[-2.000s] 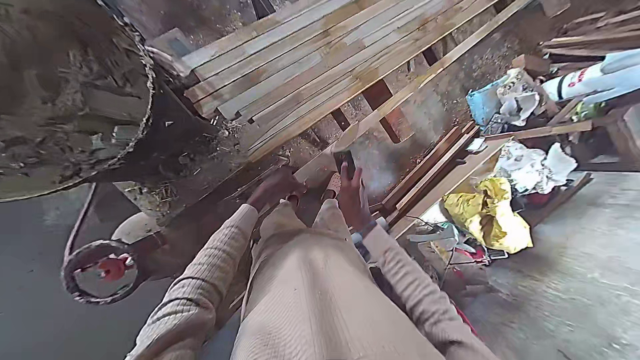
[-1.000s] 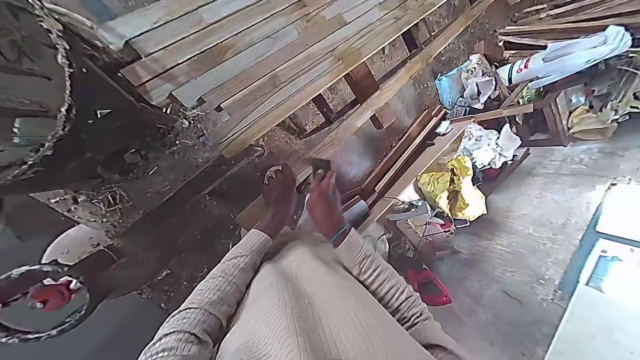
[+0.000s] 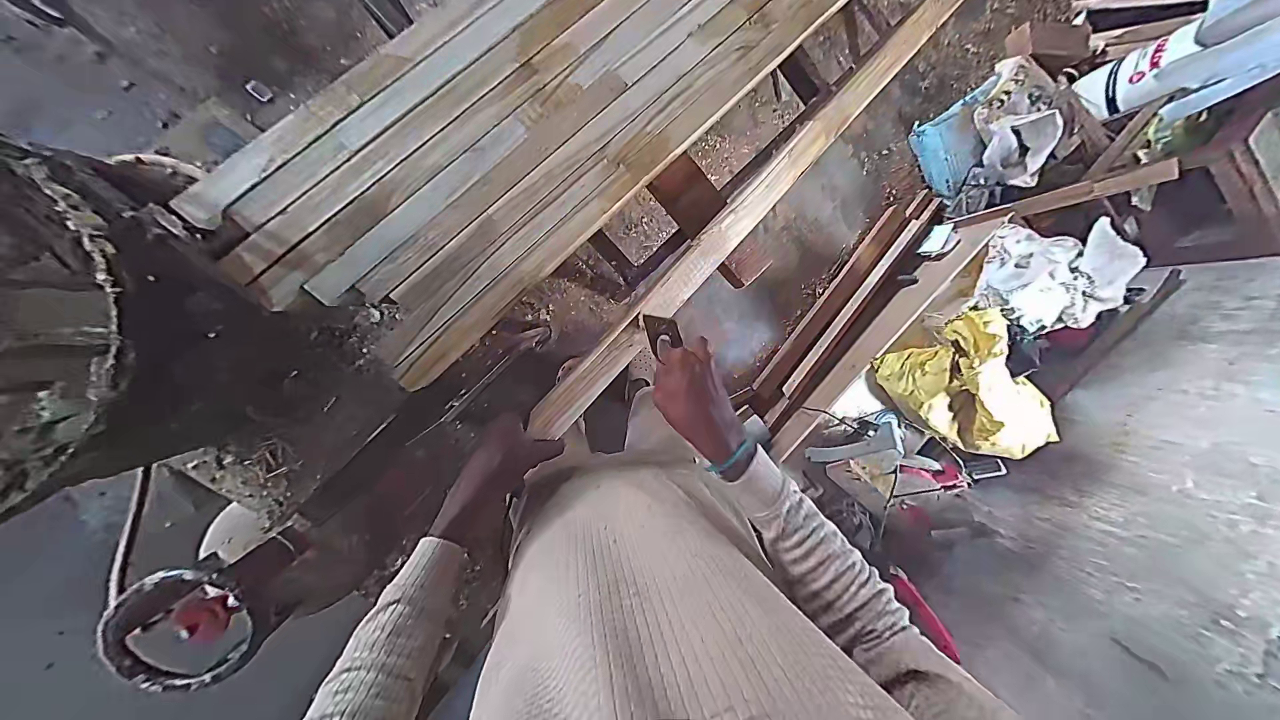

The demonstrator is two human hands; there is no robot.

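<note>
A long pale wooden board runs diagonally from my body toward the upper right. My right hand, with a teal band at its wrist, is closed on a small dark flat tool, possibly a scraper blade, held against the board's right edge. At the board's near end is my left hand; it is dark and blurred, so its grip on the wood cannot be told. Left of the board lies a row of wooden strips side by side on crosspieces.
A belt-driven wheel stands at lower left, below a large rough-rimmed round object. To the right lie dark timber lengths, a yellow plastic bag, white crumpled plastic and a blue packet.
The view has shifted. My left hand now sits lower at the board's near end, farther from my right hand, which still has the dark tool.
</note>
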